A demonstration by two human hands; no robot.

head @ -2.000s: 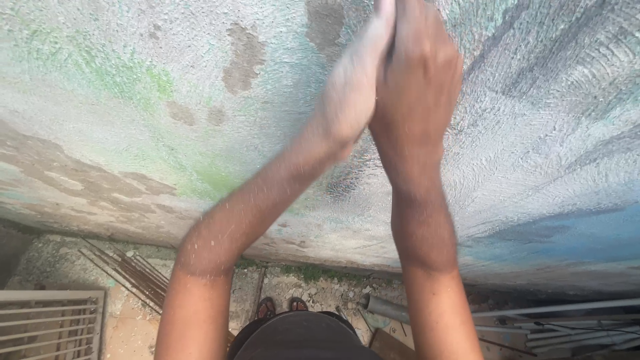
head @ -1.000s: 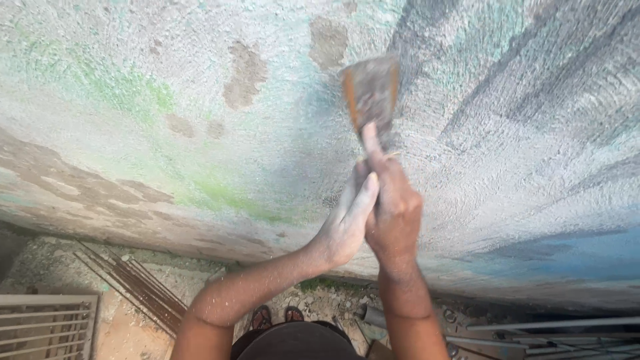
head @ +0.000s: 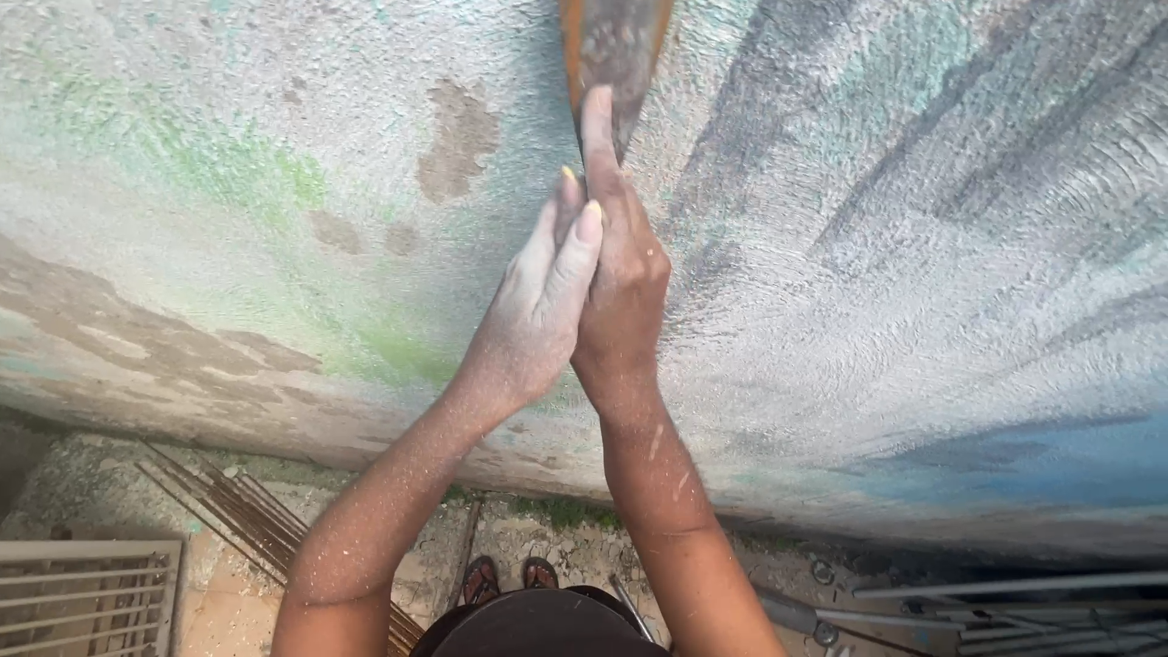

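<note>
A broad scraper with a worn metal blade and orange-brown edges (head: 622,55) lies against a rough painted wall (head: 821,301), its far end cut off by the top of the view. My right hand (head: 625,283) grips its handle, which the fingers hide, with the index finger stretched along the blade. Pale with dust, my left hand (head: 538,301) presses against the side of my right hand, its thumb and fingers pointing up toward the tool. Whether it also touches the handle cannot be seen. Bare brown patches (head: 458,139) show in the wall's paint left of the blade.
At the wall's foot, thin rusty rods (head: 233,511) lie at left near a metal grille (head: 87,598). Pipes and metal bars (head: 1022,607) lie at lower right. My sandalled feet (head: 540,573) stand on rough, littered ground (head: 511,534).
Both hands were high on the wall two seconds ago, then came lower, blurred by motion. The scraper, mostly in view a second ago, now reaches past the top edge.
</note>
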